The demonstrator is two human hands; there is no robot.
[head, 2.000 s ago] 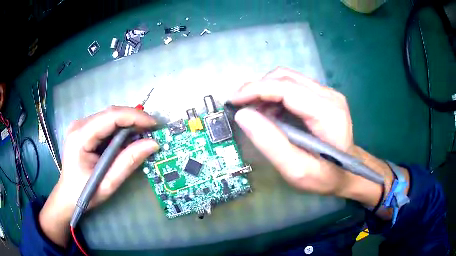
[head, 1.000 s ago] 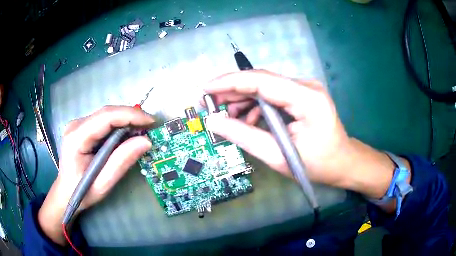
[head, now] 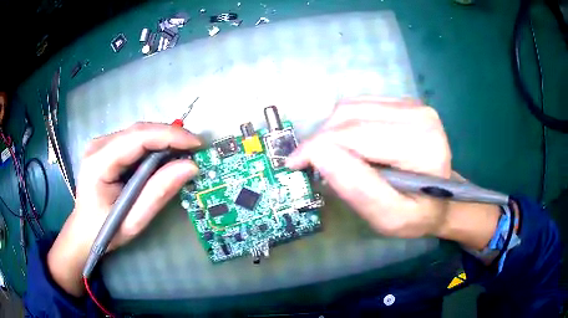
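Observation:
The green circuit board [head: 249,192] shows its component side, with a metal can [head: 282,146] and threaded connector at its upper right and a yellow jack [head: 252,145] beside them. My left hand [head: 134,180] holds the grey red-lead probe [head: 118,208] and is at the board's left edge; the probe's red collar and thin tip point up past the board, off it. My right hand [head: 386,168] holds the other grey probe [head: 445,185], its rear end pointing right. My right fingertips are at the board's right side by the can. The right probe's tip is hidden.
A pale ribbed pad [head: 349,56] lies under the board on a green mat [head: 461,81]. Small loose parts [head: 163,34] lie at the far edge. Tweezers [head: 53,124] and cables [head: 25,174] lie at left. A black cable [head: 522,74] curves at far right.
The right probe has swung from pointing up and away to lying nearly level in my right hand, its tip now out of sight. The board has shifted slightly right and up.

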